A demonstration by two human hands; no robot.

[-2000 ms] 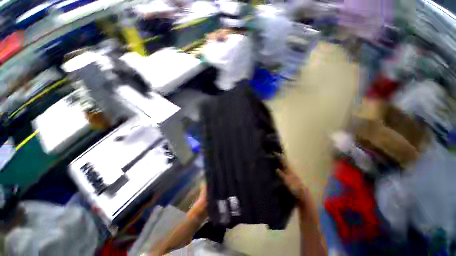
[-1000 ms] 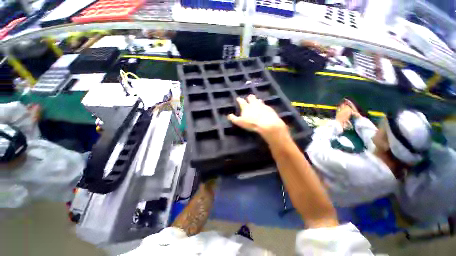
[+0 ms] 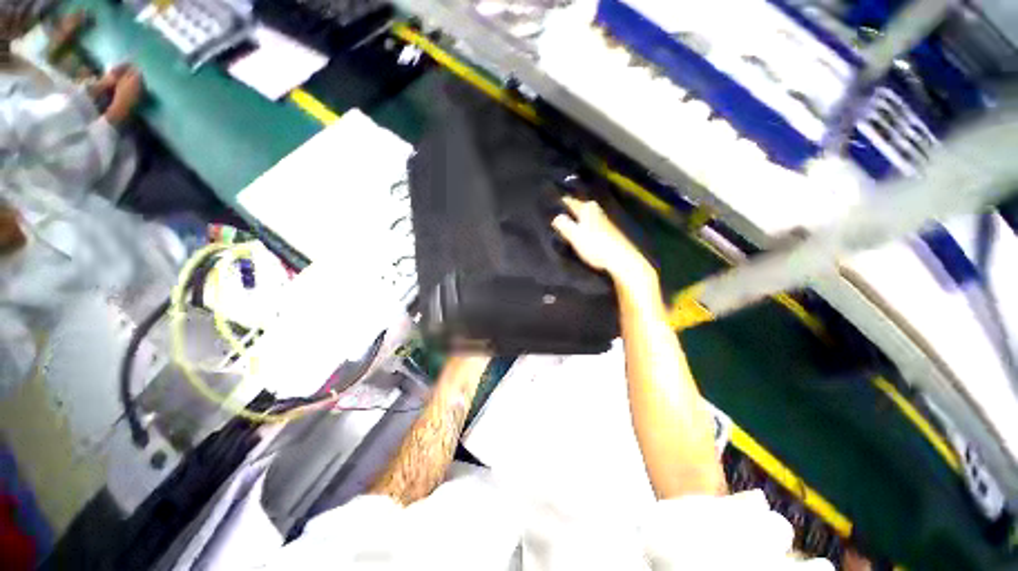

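A stack of black foam trays (image 3: pixel 514 312) is in front of me at the middle of the view, blurred, its pockets hard to make out. My right hand (image 3: pixel 597 236) reaches over its right side, with the fingers on the top. My left hand (image 3: pixel 467 355) is at the near lower edge of the stack; its fingers are hidden beneath the trays. The stack is held between the two hands above the green bench.
A white machine (image 3: pixel 301 323) with yellow and black cables stands at the left. A shelf (image 3: pixel 692 156) with blue-edged white trays runs diagonally at the upper right. A yellow post (image 3: pixel 690 309) is right of my right arm. A person's hand (image 3: pixel 121 94) is at the upper left.
The view has turned and moved closer to the bench and shelf. The black tray stack has moved over the bench, still in both hands. The seated person at the right is out of view.
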